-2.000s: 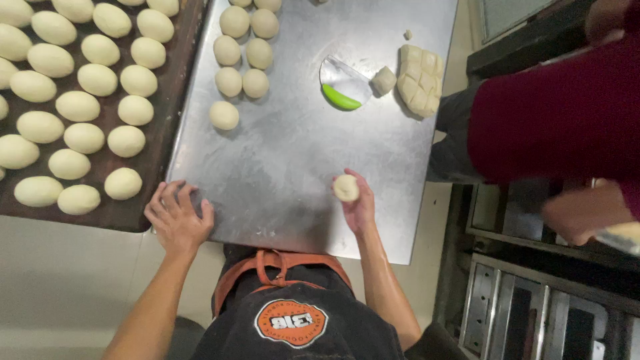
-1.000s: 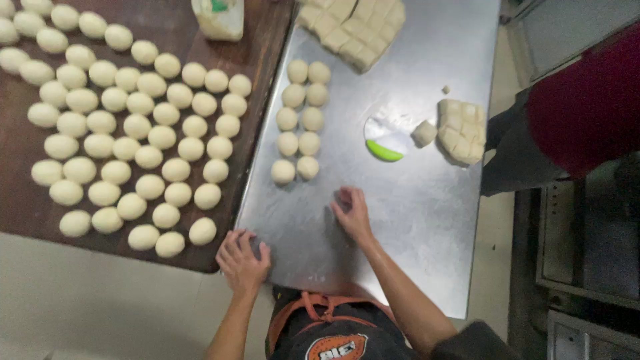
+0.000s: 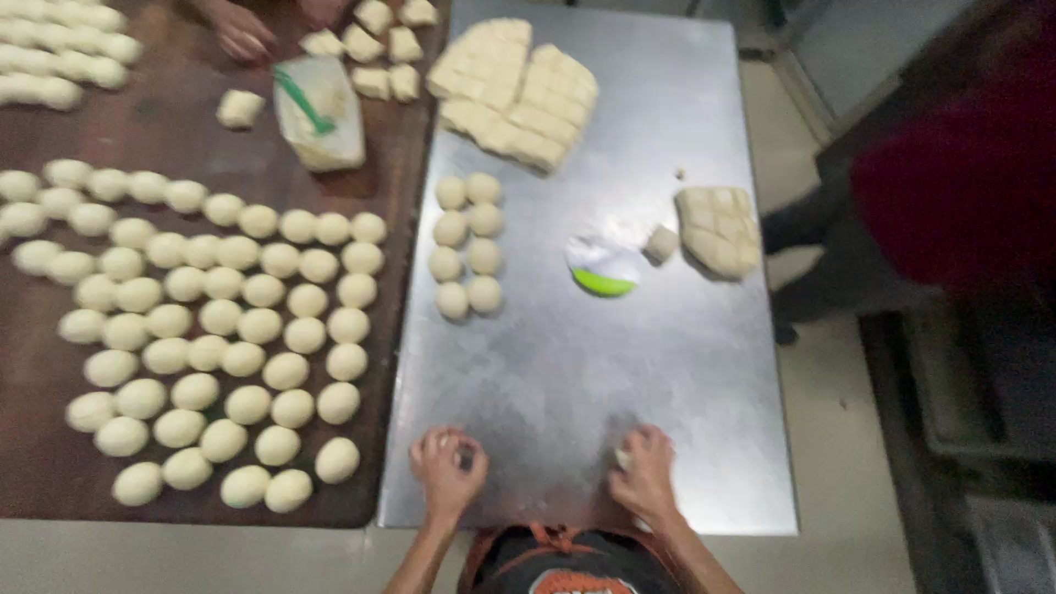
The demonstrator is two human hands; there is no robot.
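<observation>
My left hand (image 3: 448,470) is over the near left part of the steel table, its fingers curled and apart with nothing seen in them. Close to the same edge, my right hand (image 3: 645,474) curls around a pale piece of dough (image 3: 623,459), mostly hidden by the fingers. Two columns of round dough balls (image 3: 485,256) lie beyond my left hand. A scraper with a lime-green edge (image 3: 604,282) lies mid-table, beside a small dough piece (image 3: 661,244) and a scored dough slab (image 3: 719,231). Larger scored dough (image 3: 520,95) rests at the far left.
On the left, a dark brown table (image 3: 375,462) holds many dough balls (image 3: 289,370), cut dough pieces (image 3: 361,43) and a plastic container (image 3: 320,115) with a green tool. Another person's hands (image 3: 243,31) are at its far side. A person in dark red (image 3: 949,181) stands at right.
Two seconds ago a dough ball sat in my right palm; a second ago none showed there. My left hand has moved from the table's left corner onto the steel. The view has shifted widely.
</observation>
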